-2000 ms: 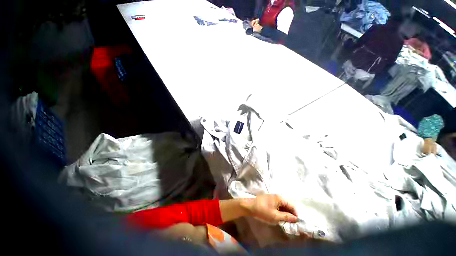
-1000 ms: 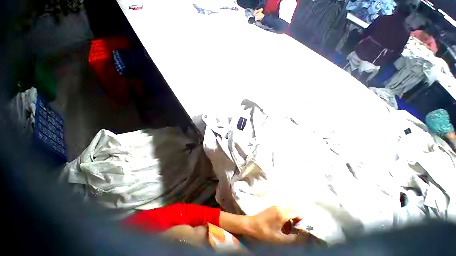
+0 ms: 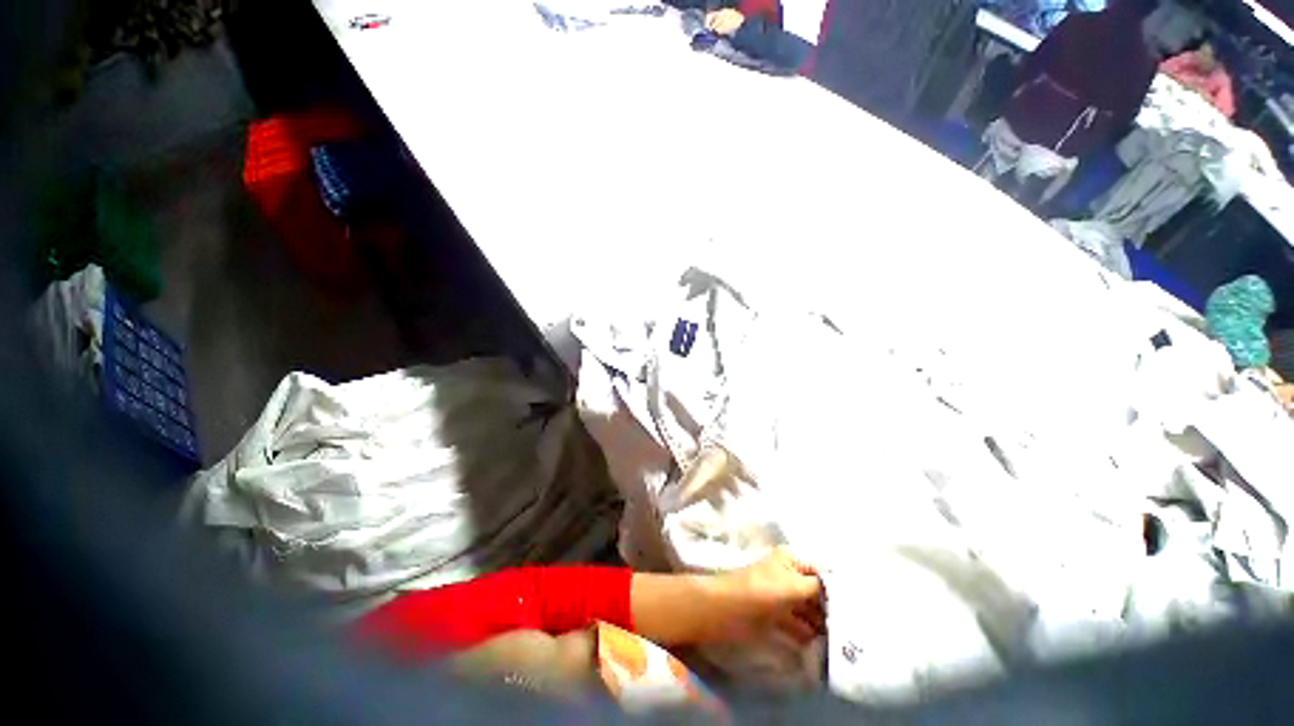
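Observation:
An off-white jacket lies spread over the near part of the white table, its bright parts washed out. Its dark neck label shows near the table's left edge. A small dark button shows near the bottom. My left hand, bare below a red sleeve, is at the jacket's near part, fingers curled and closed on the cloth; the fingertips are blurred and partly in shadow. My right hand is not in view; the lower rim of the picture is dark and blurred.
More pale cloth lies left of the table edge. Beyond are a blue crate and a red crate. Another pale garment with a dark label lies at right, near a person's teal sleeve. Another person's hand is at the far edge.
My left hand has shifted left and slightly up from one second ago, its fingers still closed at the cloth. The button now shows lower and further left. The teal sleeve at right has moved slightly.

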